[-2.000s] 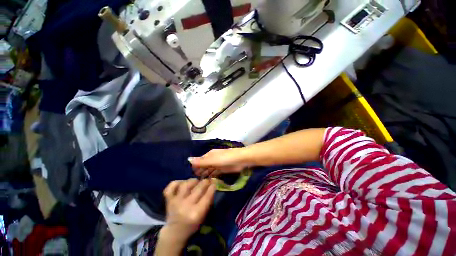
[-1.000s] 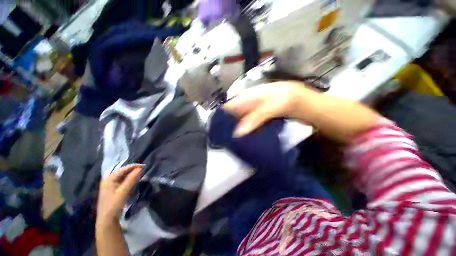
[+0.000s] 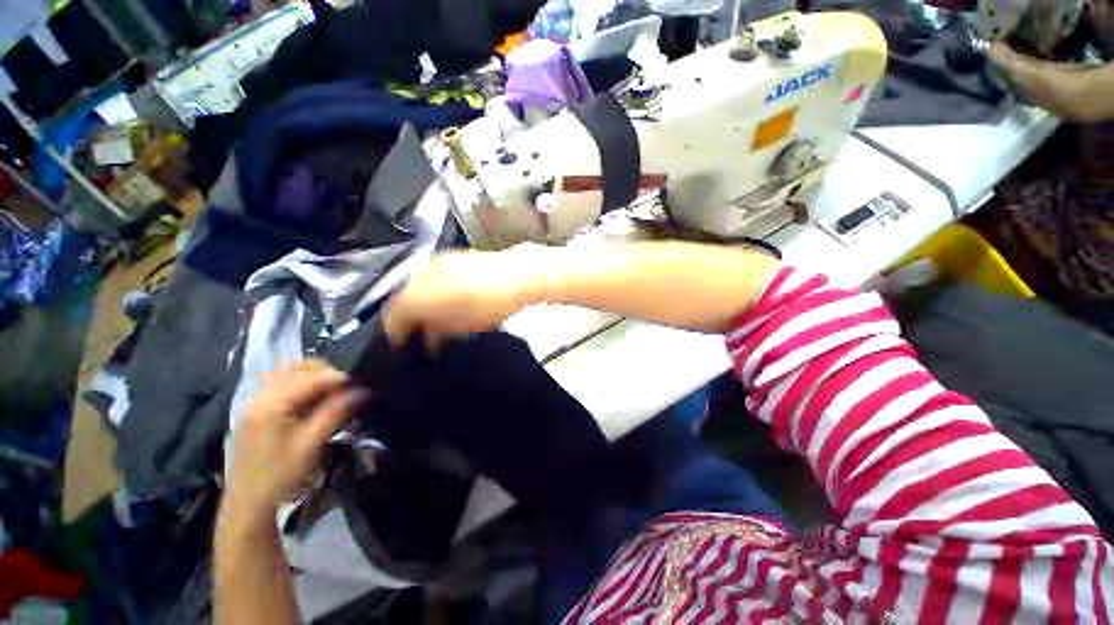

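Observation:
A navy panel (image 3: 513, 403) lies over the table's front edge and hangs towards my lap, joined or laid over dark grey and white garment cloth (image 3: 275, 324). My right hand (image 3: 458, 293) is at the upper left end of the navy panel, fingers bent down on the dark cloth; the fingertips are partly hidden. My left hand (image 3: 287, 427) is slightly blurred at the left side of the garment, thumb and fingers close together near the cloth; whether it pinches cloth is unclear. The patterned tape is not visible on the panel.
The white JACK sewing machine (image 3: 721, 134) stands behind my right arm on the white table (image 3: 660, 366). A navy and grey heap (image 3: 293, 134) lies at the left. A yellow crate (image 3: 977, 256) is at the right. Another person's arm (image 3: 1051, 86) shows at top right.
My right hand has moved left from near the needle area, and the navy panel now spreads over the grey cloth. My left hand stays at the left. The view has shifted, showing more of the machine.

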